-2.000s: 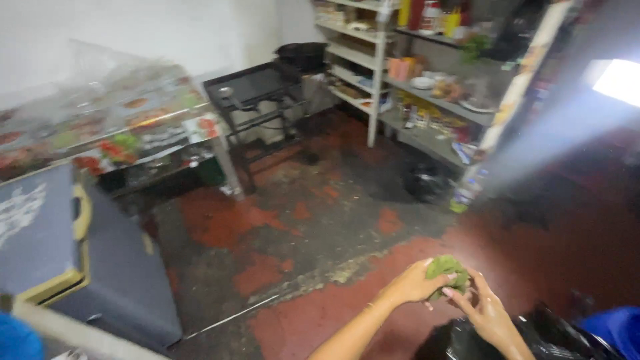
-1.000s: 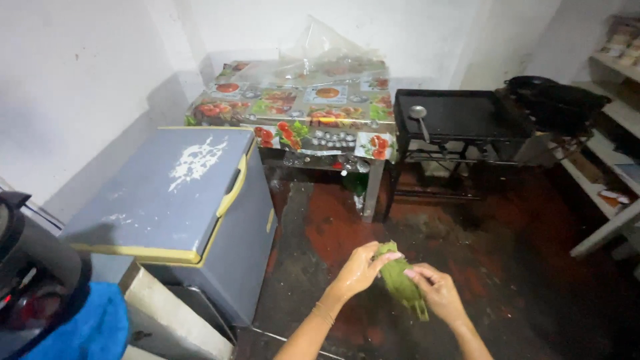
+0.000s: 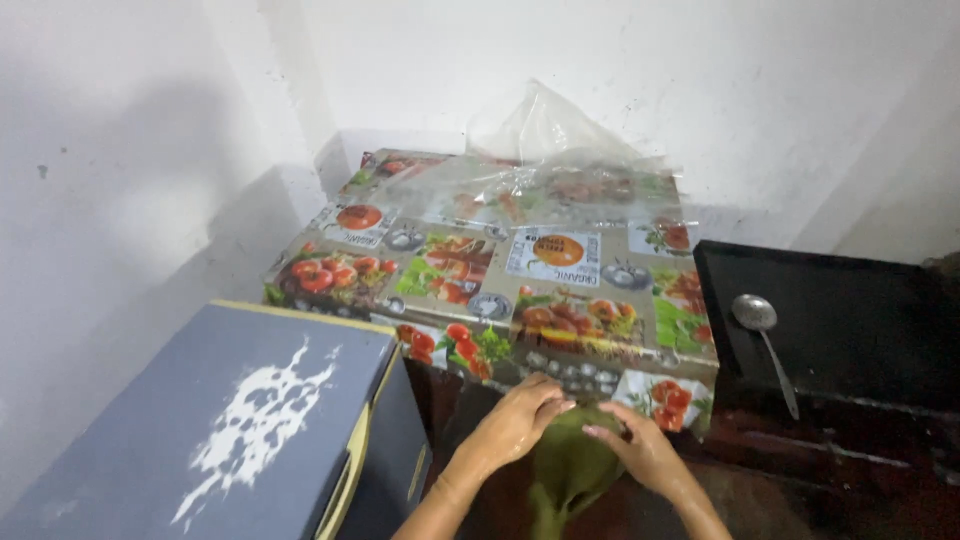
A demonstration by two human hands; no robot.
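Observation:
A limp green cloth (image 3: 574, 457) hangs between my two hands, low in the middle of the head view. My left hand (image 3: 517, 420) pinches its upper left edge, and my right hand (image 3: 637, 446) holds the upper right edge. Behind my fingers is the front edge of a table with a tomato-print plastic cover (image 3: 450, 300). A crumpled clear plastic sheet (image 3: 555, 165) lies at the back of that table, against the wall. The lower end of the cloth is bunched and narrow.
A grey-blue chest freezer (image 3: 225, 405) with worn white patches on its lid stands at the left. To the right is a black griddle (image 3: 847, 322) with a metal skimmer (image 3: 765, 337) lying on it. White walls (image 3: 450, 67) meet behind the table.
The view has turned left and come closer to the covered table. The green cloth, bunched in both hands two seconds ago, now hangs more spread out.

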